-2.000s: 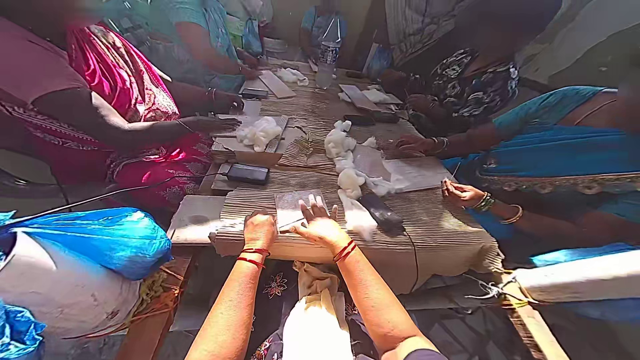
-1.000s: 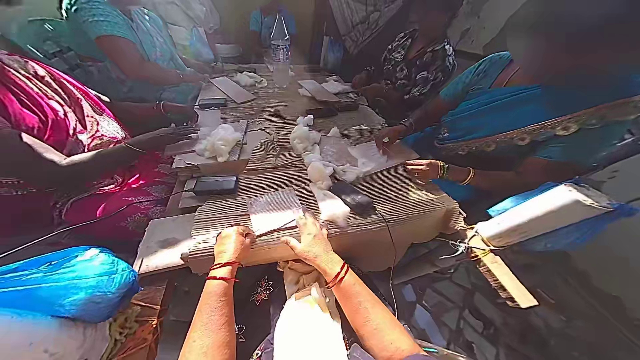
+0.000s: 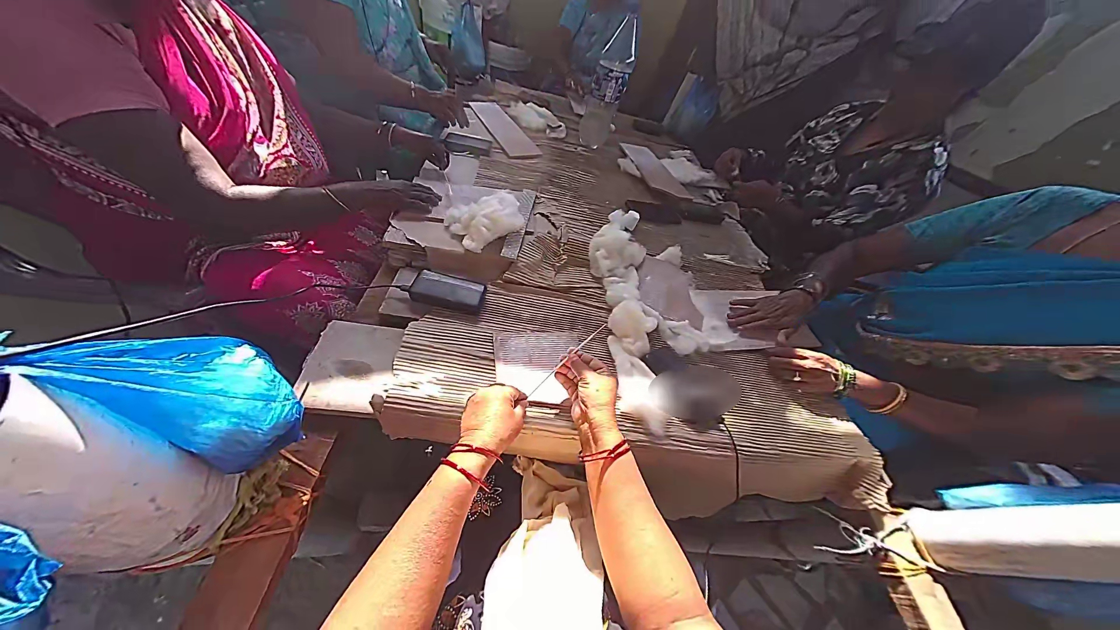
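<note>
My left hand is closed around the lower end of a thin stick at the table's near edge. The fingers of my right hand pinch the same stick farther up, and its tip points up and right toward the cotton. Under the stick lies a thin translucent sheet on ribbed corrugated cardboard. A string of white cotton wool runs just right of my right hand. Beside the cotton is a dark, blurred object.
A black box-shaped device with a cable sits left of the sheet. Co-workers' hands rest on sheets at both sides. A plastic bottle stands far back. Blue plastic bags lie at left; a wrapped roll is at right.
Both hands rested on or beside the sheet and now hold a thin stick between them above it. The view has shifted.
</note>
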